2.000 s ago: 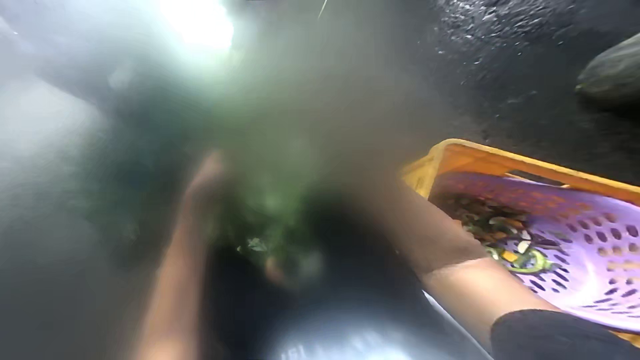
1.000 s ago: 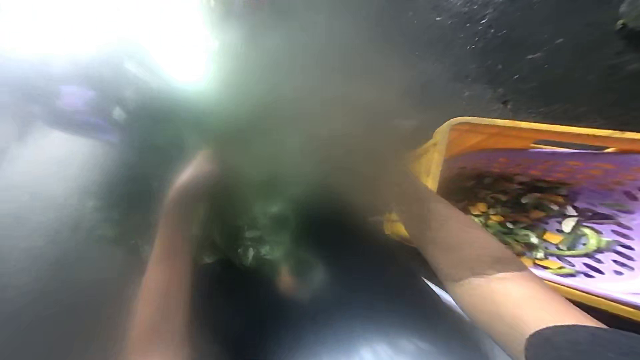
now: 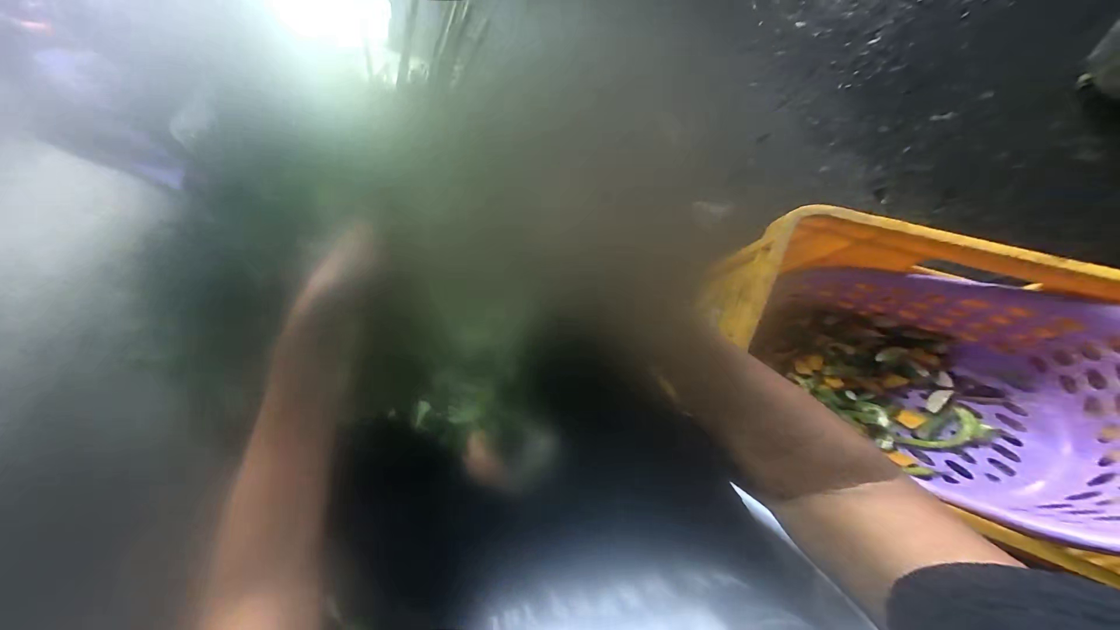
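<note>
A smeared or fogged lens blurs the middle of the head view. My left hand (image 3: 341, 258) is a soft blur at left of centre, beside a mass of green leafy matter (image 3: 459, 398); its fingers cannot be made out. The forearm of my right arm comes in from the lower right, past the yellow crate, and its hand is lost in the haze. What either hand holds cannot be seen. Cut vegetable pieces (image 3: 910, 420), green, orange and dark, lie in a purple perforated plastic basket (image 3: 1063, 455).
The purple basket sits within a yellow plastic crate (image 3: 962, 236) at the right. Dark, wet-looking ground (image 3: 910, 114) stretches behind it. A blurred purple object (image 3: 114, 149) is at the upper left, and a greyish object (image 3: 1107, 66) is cut off by the right edge.
The view has shifted somewhat, so the crate sits differently in the frame. Thin upright stalks now show near the top, left of centre. Any hand movement is too blurred to tell.
</note>
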